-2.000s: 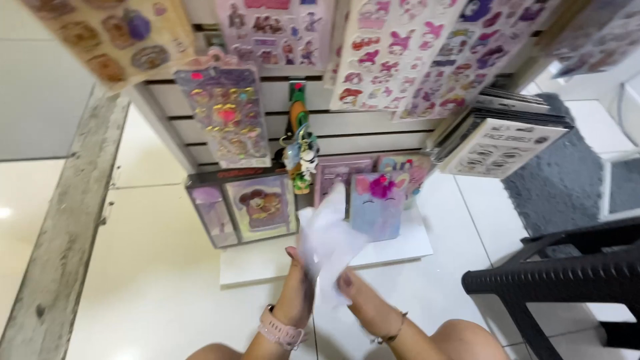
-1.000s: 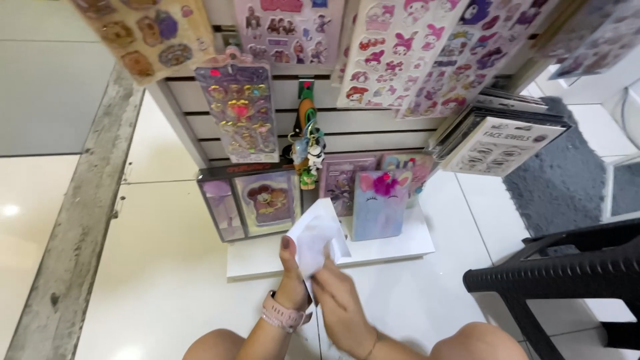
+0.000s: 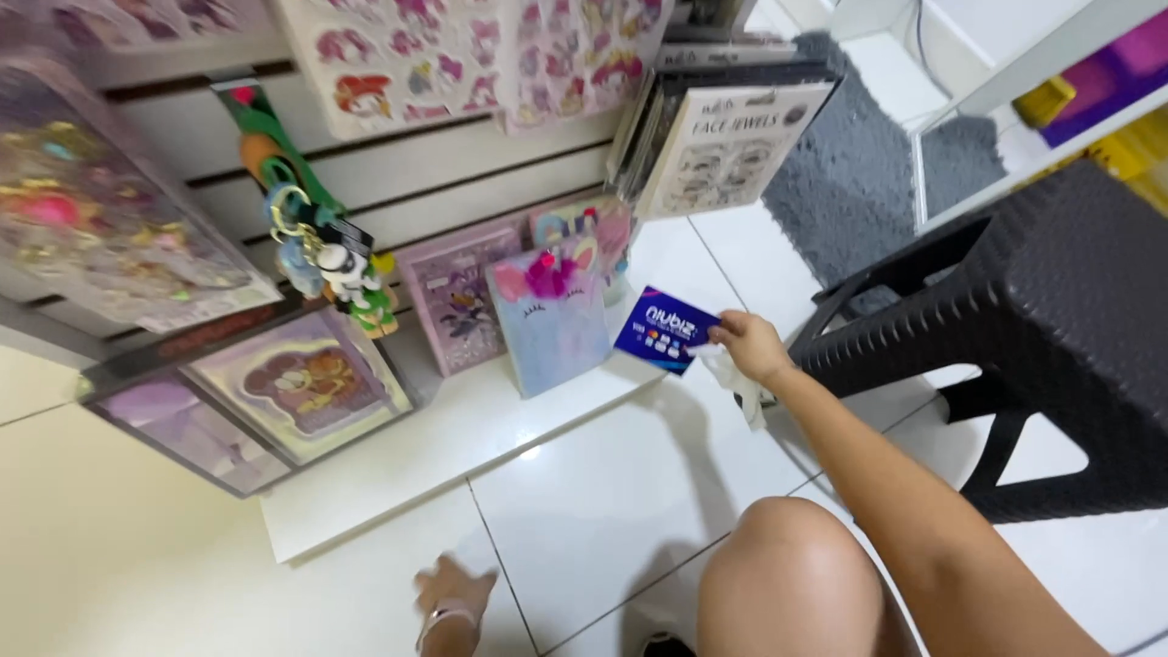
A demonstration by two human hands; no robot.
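My right hand grips a blue printed card by its edge, together with a crumpled white cloth or tissue that hangs below the fingers. The card is just right of a light blue unicorn notebook, which leans upright on the white base shelf. My left hand, with a pink band at the wrist, is low over the floor tiles, fingers spread, holding nothing. A pink-purple notebook and a boxed set with a bear picture lean behind the shelf's front edge.
A black plastic stool stands close to my right arm. Face jewel packs, sticker sheets and figure keychains hang from the slatted display. A grey rug lies behind, beside a framed panel at the right.
My hands have moved apart, the right one out to the right. The blue card now shows in it; earlier both hands were together at the white thing. The view has shifted closer to the shelf.
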